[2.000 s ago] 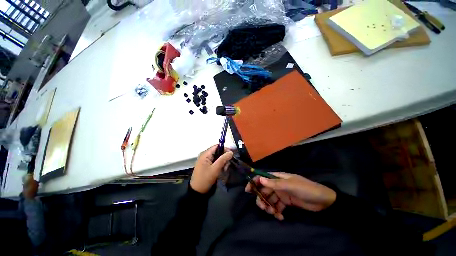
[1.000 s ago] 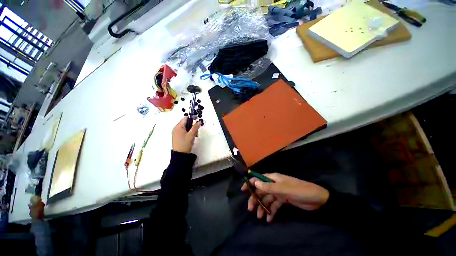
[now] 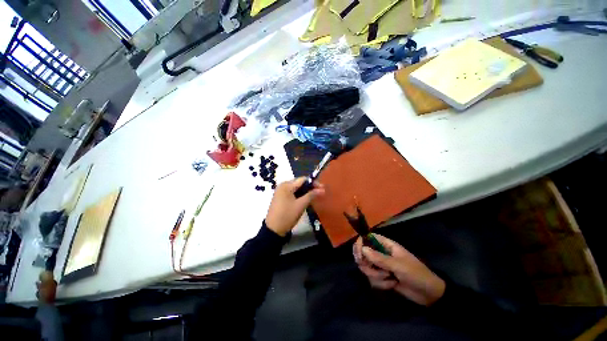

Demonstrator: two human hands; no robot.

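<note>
My left hand [image 3: 290, 205] is closed around the dark handle of the hammer [image 3: 321, 164]. The hammer points up and right over the left part of the orange pad [image 3: 379, 180], and its head is hard to make out against the black board [image 3: 303, 160]. My right hand [image 3: 398, 268] holds the pliers [image 3: 361, 228] by the green handles at the pad's near edge. The plier jaws look parted, pointing up over the pad. I cannot tell if anything small is between them.
Loose black parts [image 3: 267, 169] lie left of the board, near a red tape dispenser [image 3: 231, 141]. Bagged black parts [image 3: 324, 105] and a blue cord [image 3: 309, 135] lie behind. A pale block [image 3: 468, 72] is at right. Another person's hand [image 3: 46, 288] shows far left.
The hammer has moved right from over the loose black parts to over the orange pad. My right hand has raised the pliers, now pointing up over the pad. The view has shifted.
</note>
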